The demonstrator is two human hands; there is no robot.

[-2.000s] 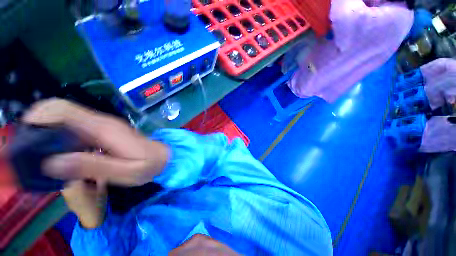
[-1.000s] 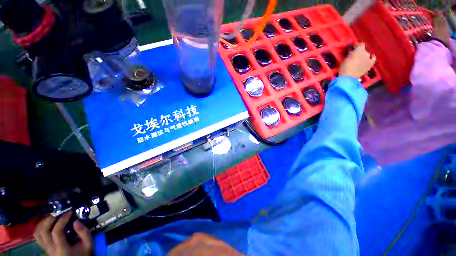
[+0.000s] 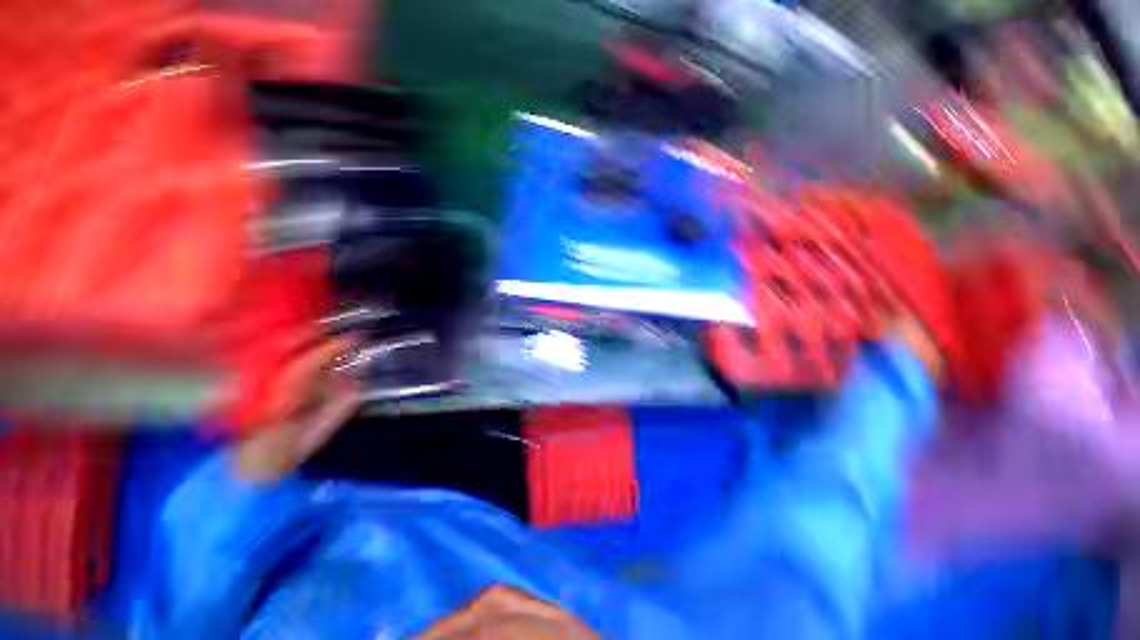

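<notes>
The view is strongly blurred. The black test fixture (image 3: 400, 269) with silvery metal parts lies in front of me, left of the blue and white leak tester (image 3: 613, 225). My left hand (image 3: 300, 406) is at the fixture's lower left edge, beside a red shape, perhaps the clamp handle; its grip is too blurred to tell. My right hand (image 3: 913, 344) is at the lower right part of the right red tray (image 3: 813, 269), which shows dark round units as smears. Whether my right hand holds a unit cannot be seen.
The left red tray stack (image 3: 119, 188) fills the upper left. Red spare trays (image 3: 581, 463) show below the bench edge, with more at the lower left. A person in a pinkish-purple garment (image 3: 1038, 438) is at the right.
The view has swung left, so the fixture and left tray now show more fully. My right hand remains at the right tray and my left hand by the fixture.
</notes>
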